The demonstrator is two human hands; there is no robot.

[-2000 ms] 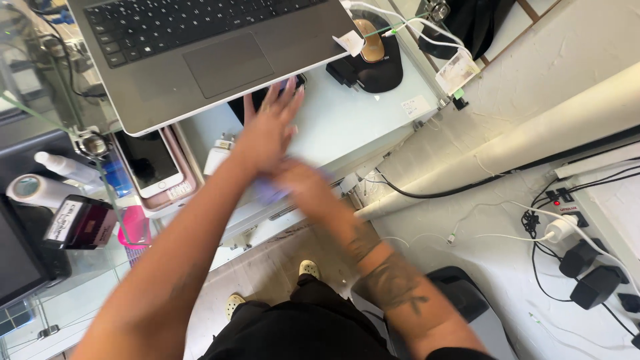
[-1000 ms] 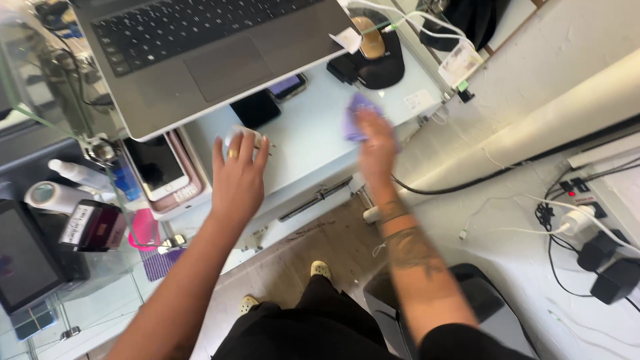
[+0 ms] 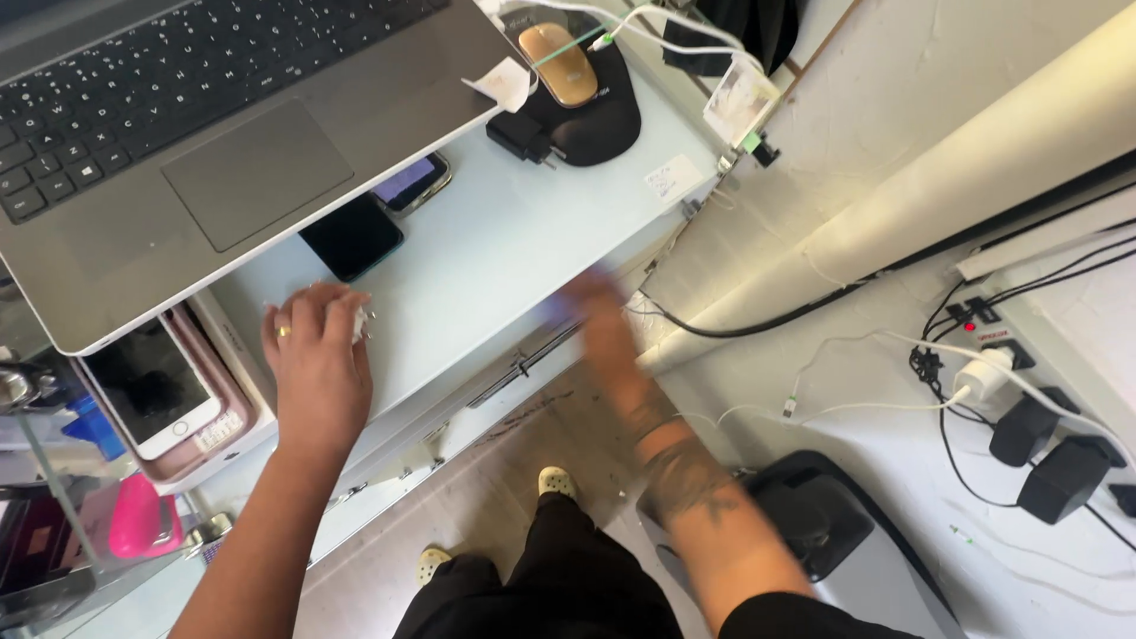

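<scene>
My left hand (image 3: 321, 355) is closed around a small white object with metal prongs (image 3: 362, 324), likely a plug, over the pale counter (image 3: 461, 293). Motion blurs my right hand (image 3: 596, 297) at the counter's front edge; it holds a purple cloth (image 3: 559, 306), also blurred. Just beyond my left hand lies a dark smartphone (image 3: 353, 238), partly under the overhanging laptop (image 3: 257, 173). A second phone (image 3: 412, 184) lies beside it, its screen purplish. Farther right, a black plug adapter (image 3: 522, 138) sits against the black mouse pad (image 3: 612, 120), which bears a gold mouse (image 3: 557, 64).
A white phone (image 3: 155, 390) rests on a box at left, near a pink object (image 3: 138, 519). A power strip (image 3: 1003, 342) with chargers and loose cables is at right. A black-and-grey bin (image 3: 825, 515) stands below. White cables cross the counter's back right corner.
My right hand with the purple cloth has moved from above the counter to its front edge. My left hand has closed on the small white object. The hands were crossed two seconds ago.
</scene>
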